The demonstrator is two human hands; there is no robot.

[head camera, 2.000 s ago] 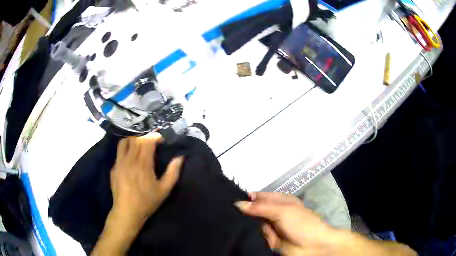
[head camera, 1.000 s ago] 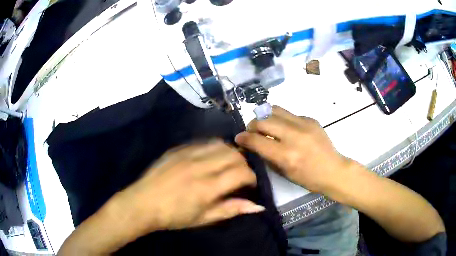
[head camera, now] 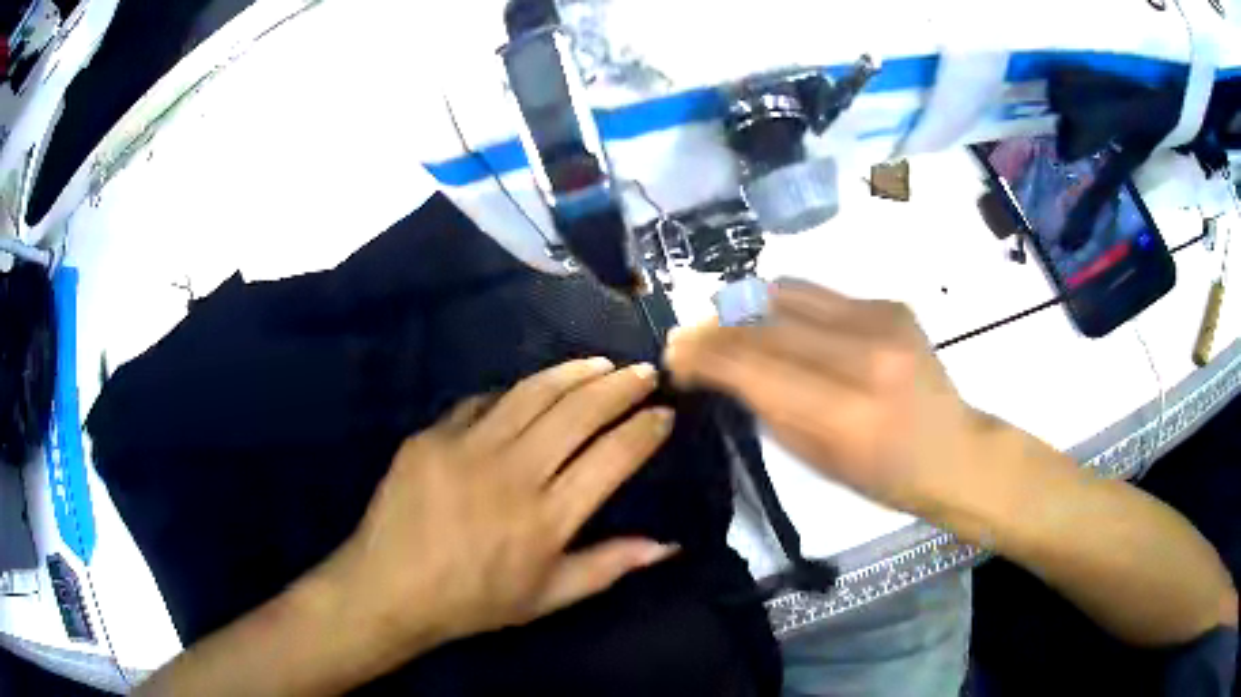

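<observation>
A black garment panel (head camera: 313, 368) lies over the white machine bed and hangs over the front edge. A narrow black binding strip (head camera: 769, 497) hangs along its right edge. My left hand (head camera: 504, 504) lies spread flat on the cloth, fingertips near the cloth edge. My right hand (head camera: 817, 388), blurred, has its fingertips at the cloth edge just below the machine head; what it pinches is hidden. The white sewing machine head (head camera: 667, 130) with a blue stripe is above the hands. The needle area is partly hidden by the dark guard (head camera: 565, 150).
A grey ribbed tension dial (head camera: 793, 193) is right of the guard. A smartphone (head camera: 1109, 272) with lit screen lies at the right, with a small brown piece (head camera: 890, 180) left of it. A measuring tape (head camera: 898, 565) runs along the front table edge. A yellow stick (head camera: 1209, 324) lies far right.
Since two seconds ago the cloth is spread wider to the left, and both hands are at its right edge. Since one second ago the strip's loose end has come into view below my right hand.
</observation>
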